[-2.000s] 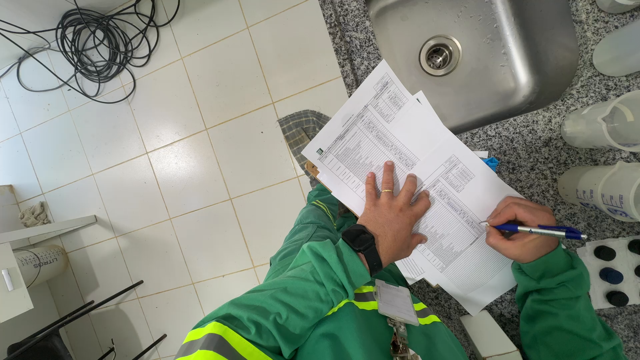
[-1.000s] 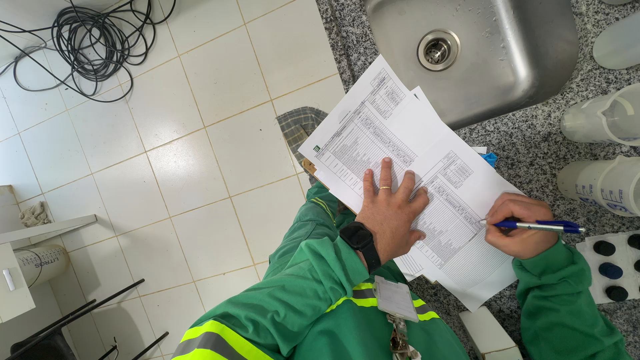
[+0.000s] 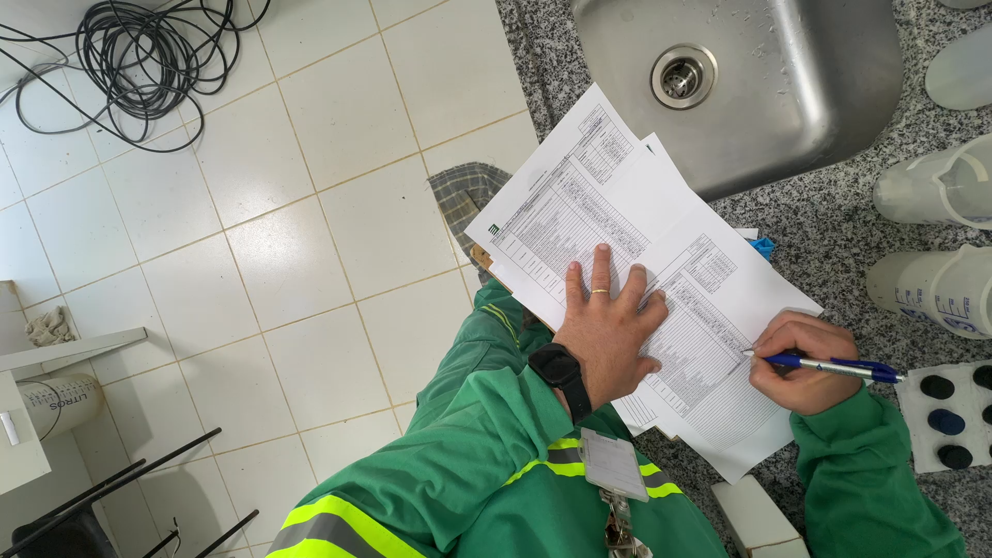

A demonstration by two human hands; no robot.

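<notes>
Printed paper forms (image 3: 697, 256) with tables lie overlapping at the edge of the granite counter, partly over the sink's rim. Under them, the corners of a brown board (image 3: 482, 257) show. My left hand (image 3: 616, 329), with a ring and a black watch (image 3: 559, 372), rests flat on the sheets with its fingers spread. To its right, my right hand (image 3: 806, 363) holds a blue and white pen (image 3: 833, 366), its tip at the table on the lower sheet.
A steel sink (image 3: 744, 85) is at the top. Plastic measuring jugs (image 3: 930, 291) and black round caps (image 3: 936, 386) on white paper stand at right. A white box (image 3: 756, 515) lies near my body. Coiled black cable (image 3: 147, 62) is on the tiled floor (image 3: 294, 287).
</notes>
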